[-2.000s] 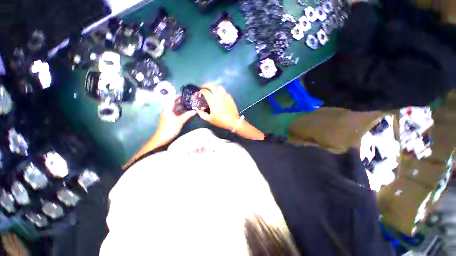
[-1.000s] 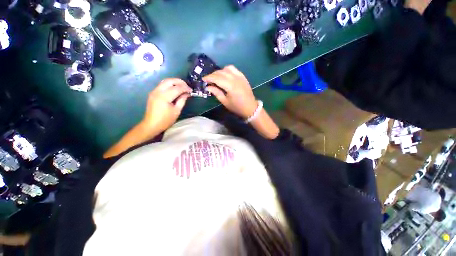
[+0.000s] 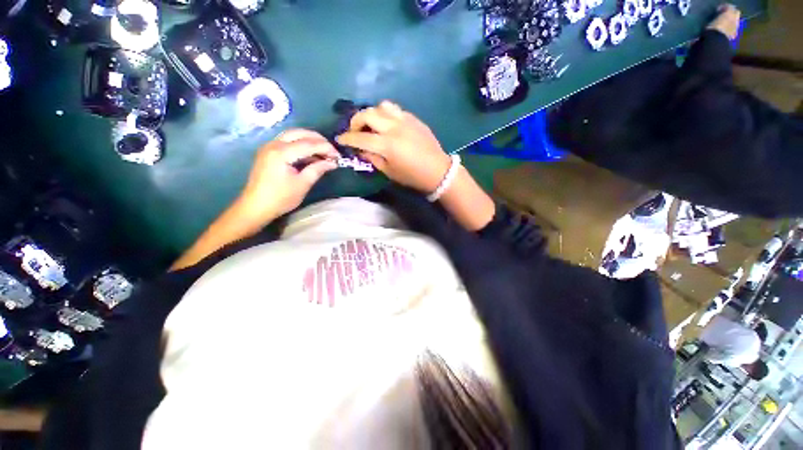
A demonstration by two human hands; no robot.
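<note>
A small dark unit point(image 3: 345, 114) with a pale, silvery part point(image 3: 356, 164) at its near edge is between my hands, just above the bench's near edge. My left hand point(image 3: 292, 167) holds the pale part's left end with its fingertips. My right hand point(image 3: 398, 148), with a beaded bracelet at the wrist, covers most of the dark unit and grips it from the right. The detail under my fingers is hidden.
Black housings point(image 3: 125, 85) with white-ringed parts point(image 3: 262, 103) lie on the green bench point(image 3: 207, 167) at the upper left. Trayed units point(image 3: 113, 287) are at the left. A dark heap point(image 3: 539, 31), white rings point(image 3: 616, 30), another person's arm point(image 3: 678, 114) and a blue stool point(image 3: 519, 139) are right.
Since one second ago, my right hand has moved slightly left and over the dark unit, covering more of it. The neighbour's arm has shifted, showing the hand. Earlier, the view also moved closer to the bench.
</note>
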